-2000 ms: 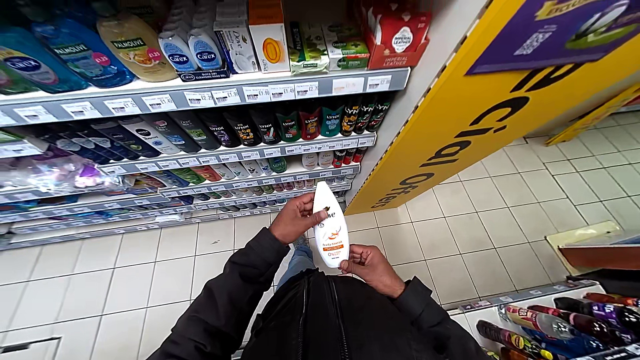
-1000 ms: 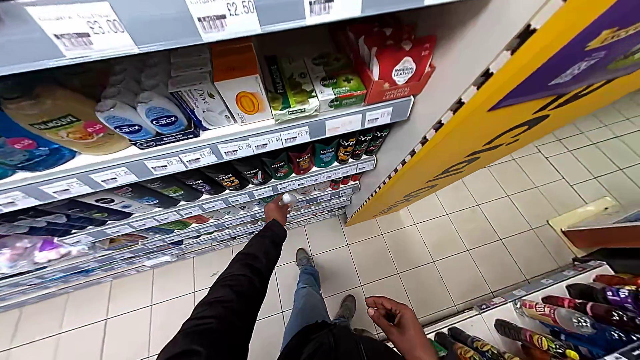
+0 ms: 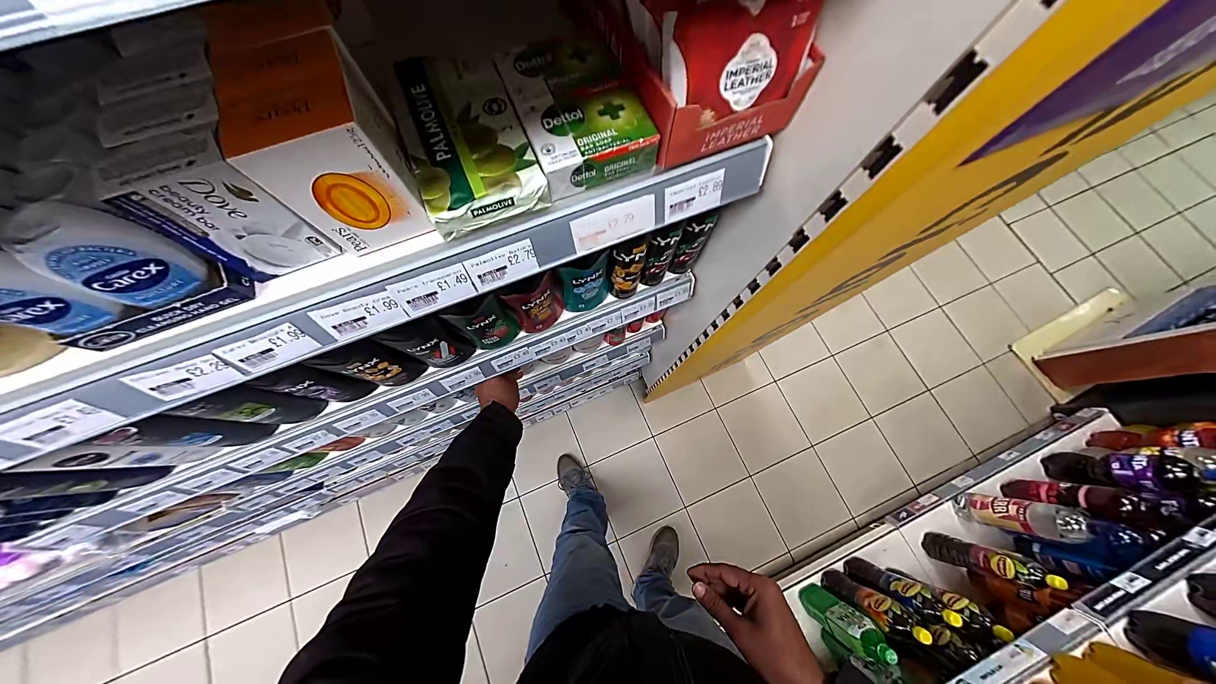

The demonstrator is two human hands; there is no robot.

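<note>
My left hand (image 3: 501, 389) reaches in at a lower shelf, below the row of Lynx shower gel bottles (image 3: 489, 321). Its fingers are mostly hidden under the shelf edge, and whether it holds anything cannot be seen. My right hand (image 3: 750, 608) hangs at the lower right with curled fingers and nothing visible in it, near the drink bottles. Above the left arm, boxed Pears soap (image 3: 323, 161), Palmolive soap bars (image 3: 475, 152), Dettol soap bars (image 3: 579, 128) and a red Imperial Leather carton (image 3: 722, 85) stand on the upper shelf.
A shelf edge with price labels (image 3: 427, 290) crosses above the left arm. The yellow panel (image 3: 855, 218) stands at the shelf's right end. Soft drink bottles (image 3: 1026, 508) fill a low shelf at the lower right. My feet stand on the tiled floor (image 3: 788, 418).
Two seconds ago both hands held a white Dove bottle; it is now out of sight. My left hand has moved to the lower shelf, while my right hand is apart from it. The view has moved closer to the shelves.
</note>
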